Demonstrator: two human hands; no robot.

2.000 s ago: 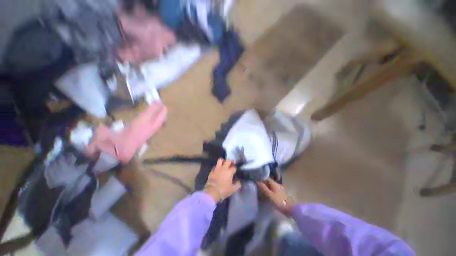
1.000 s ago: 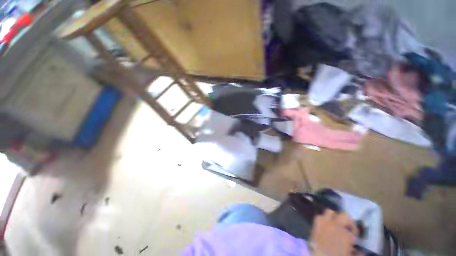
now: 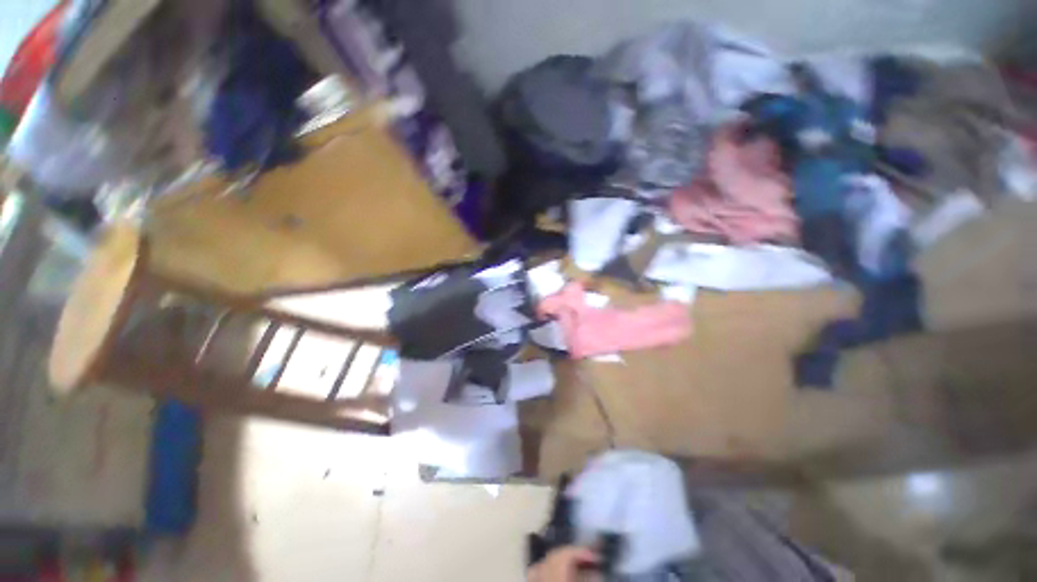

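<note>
A bundle of pale grey-white cloth panels with dark parts at its left side is at the bottom centre of the head view. My left hand is cut off by the bottom edge. Its fingers are closed on the dark part at the bundle's lower left. The picture is blurred, so the grip's detail is hard to see. My right hand is not in view. Grey cloth lies right of the bundle.
A wooden stool lies left. Pink cloth, white pieces and dark cloth lie on brown floor covering. A heap of garments lines the wall. A yellow-brown board stands behind the stool.
The view has swung, so the stool, scraps and heap sit differently in it. The bundle and my left hand are now lower and further left. My right hand, seen two seconds ago, is out of view.
</note>
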